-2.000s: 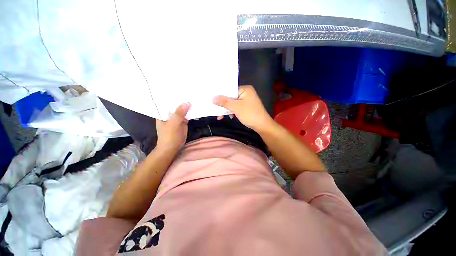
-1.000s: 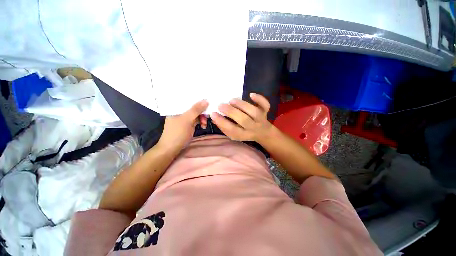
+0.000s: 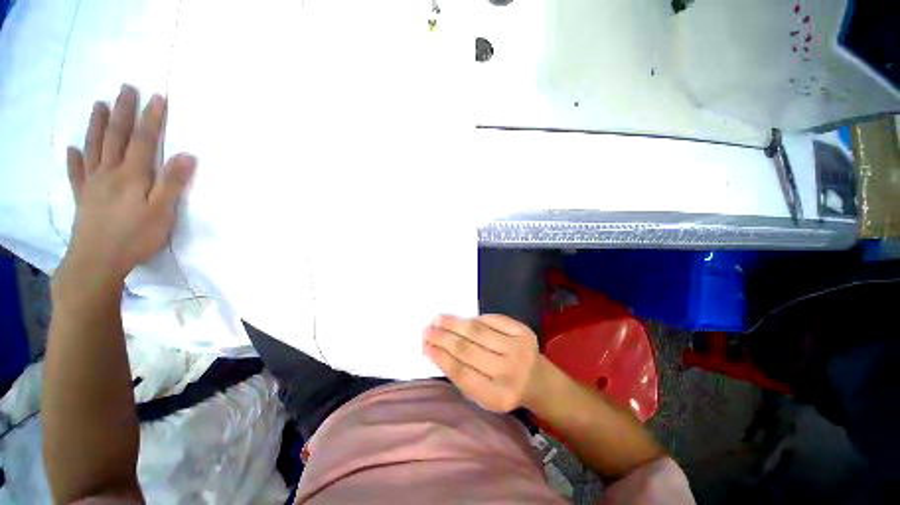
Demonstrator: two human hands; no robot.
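Observation:
A large white fabric panel (image 3: 385, 197) with thin dark lines lies over the table and hangs over its front edge toward my lap. My left hand (image 3: 123, 182) lies flat on the panel at the left, fingers spread, gripping nothing. My right hand (image 3: 486, 360) holds the panel's lower right corner, fingers together; its thumb is hidden. The white sewing machine (image 3: 730, 59) with red specks stands at the upper right. A small metal part (image 3: 433, 15) shows at the top edge, too small to tell its details.
The table has a grey ruler-like front edge (image 3: 651, 233). A slim dark tool (image 3: 785, 178) lies at the right, beside a dark square item (image 3: 835, 178) and brown tape (image 3: 876, 178). Below are a red stool (image 3: 617, 360), a blue bin (image 3: 641, 286) and heaped white fabric (image 3: 212, 439).
The view has tilted up, bringing the machine into sight. My left hand has left the panel's lower edge and lies spread on it further left. My right hand remains at the lower corner.

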